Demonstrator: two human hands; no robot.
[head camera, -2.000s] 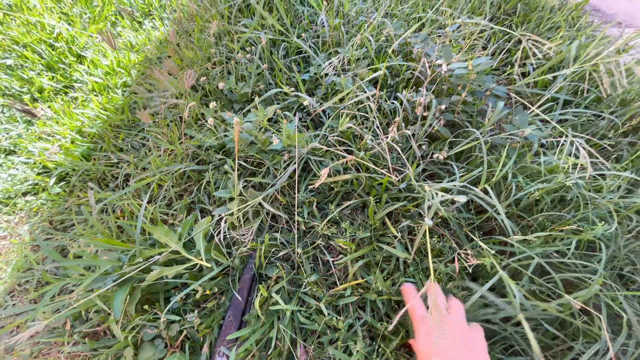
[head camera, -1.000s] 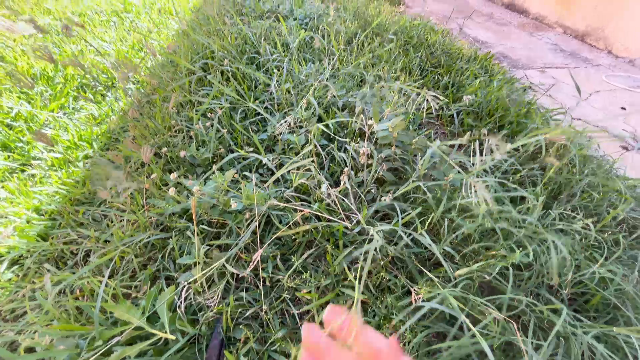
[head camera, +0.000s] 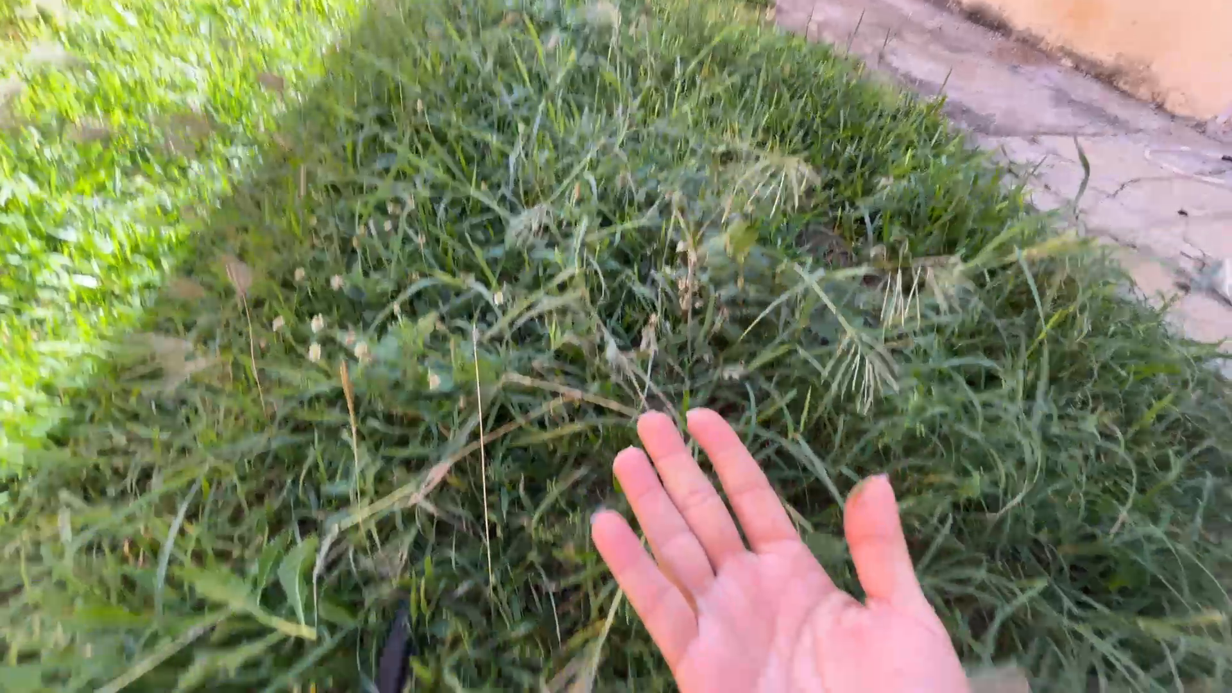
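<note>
My right hand (head camera: 784, 587) is at the lower middle, palm turned up, fingers apart and thumb out to the right. It holds nothing; its fingertips are over the tall green grass (head camera: 616, 241), near a bent dry stem (head camera: 568, 390). To its left, at the bottom edge, the tip of a dark, narrow, blade-like tool (head camera: 393, 650) shows among the blades; the rest of it is out of the frame. My left hand is not in view, so what it holds cannot be seen. Small whitish flower heads (head camera: 316, 337) and dry seed heads (head camera: 866, 371) stand in the grass.
A cracked paved path (head camera: 1078, 144) borders the grass on the right, with the base of a peach-coloured wall (head camera: 1136, 43) beyond it. Brightly sunlit low grass (head camera: 106, 183) lies at the left; the taller grass is in shade.
My right hand has turned from back up to palm up, and its fingers have spread. The view has tilted up, bringing in the path and wall. Less of the dark tool shows than at first.
</note>
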